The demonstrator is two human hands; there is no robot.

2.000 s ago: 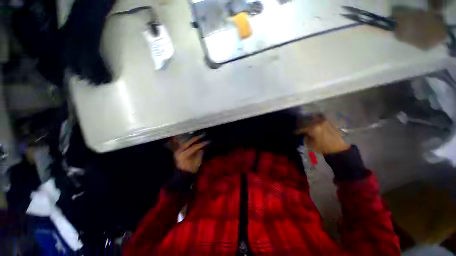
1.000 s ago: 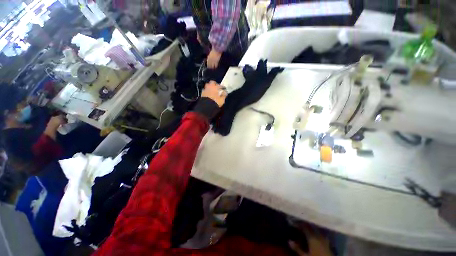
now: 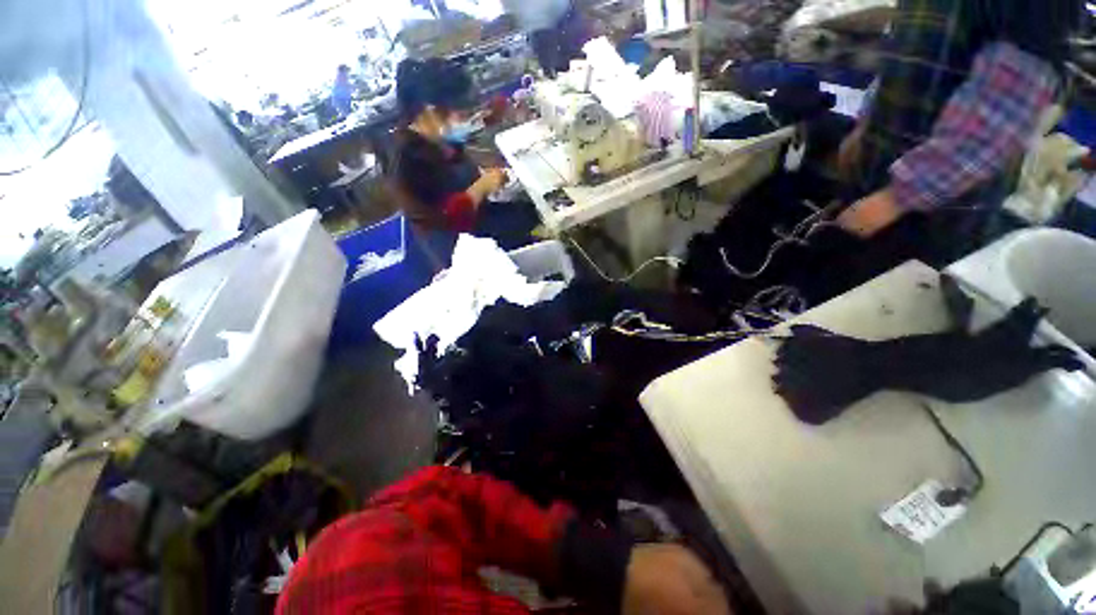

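Observation:
My left hand (image 3: 675, 581) is at the bottom edge, below the table's left side; its fingers are cut off or hidden, so what it holds cannot be told. My right hand is out of the picture. A long limp black glove (image 3: 907, 364) with finger-like ends lies across the white table (image 3: 745, 439). A white tag (image 3: 923, 512) on a dark cord lies in front of it. A dark piece (image 3: 971, 597) shows at the bottom edge by the shiny metal machine bed (image 3: 1073, 565).
A large black pile (image 3: 529, 384) with pale cords lies left of the table. White fabric (image 3: 463, 294), a white bin (image 3: 270, 324) and a blue box (image 3: 375, 258) stand beyond. A person in plaid reaches into the pile. A masked person sits by another sewing machine (image 3: 597, 132).
The view has swung left. My left hand has left the glove's area at the table's far-left corner and is now low at the bottom edge. The glove now lies spread sideways.

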